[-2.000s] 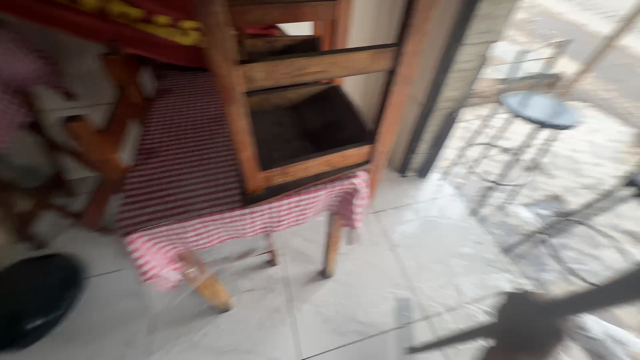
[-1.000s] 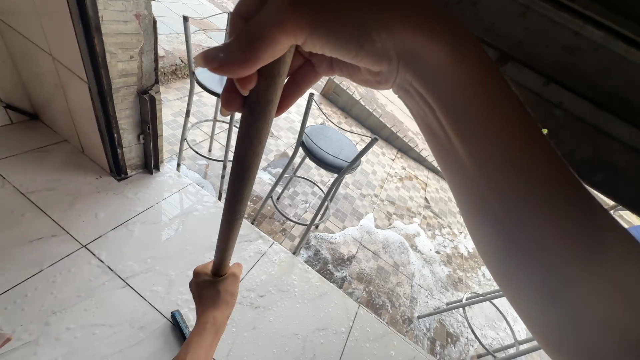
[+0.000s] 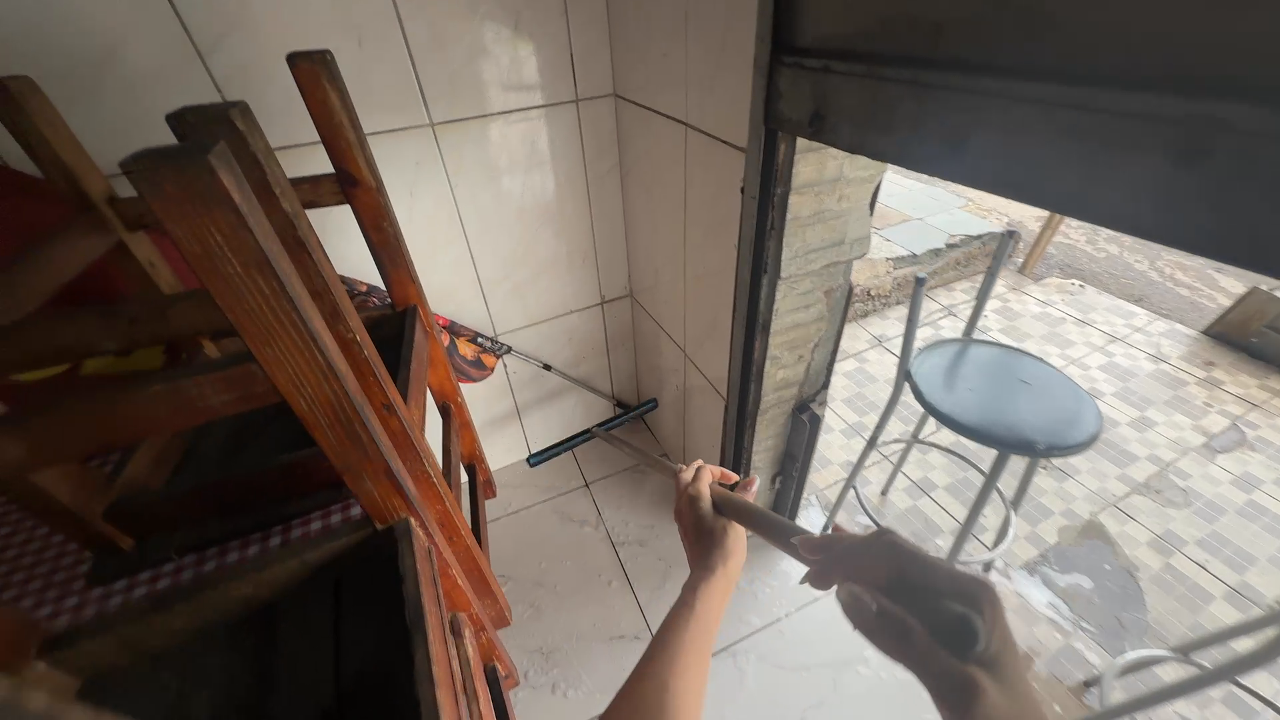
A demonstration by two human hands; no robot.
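Note:
A floor squeegee with a dark blue blade (image 3: 592, 433) reaches into the tiled corner, its blade at the foot of the wall. My left hand (image 3: 712, 515) is closed around the middle of its long handle (image 3: 765, 521). Nearer to me, my right hand (image 3: 900, 600) grips the handle close to its end and is slightly blurred. The wet floor tiles (image 3: 570, 590) lie below the handle. A folded umbrella with a patterned cloth (image 3: 470, 350) leans in the corner just beyond the blade, its thin metal shaft running toward the blade's right end.
Stacked wooden chairs (image 3: 330, 330) fill the left side, over a red checked cloth (image 3: 250, 528). A metal door frame (image 3: 757, 300) and a dark shutter (image 3: 1020, 130) border the doorway at right. Outside stands a metal stool with a round seat (image 3: 1005, 397); another metal frame (image 3: 1190, 665) is at lower right.
The view has swung left to the corner. The squeegee handle, steep across the doorway a second ago, now slants toward the corner, with both my hands still on it.

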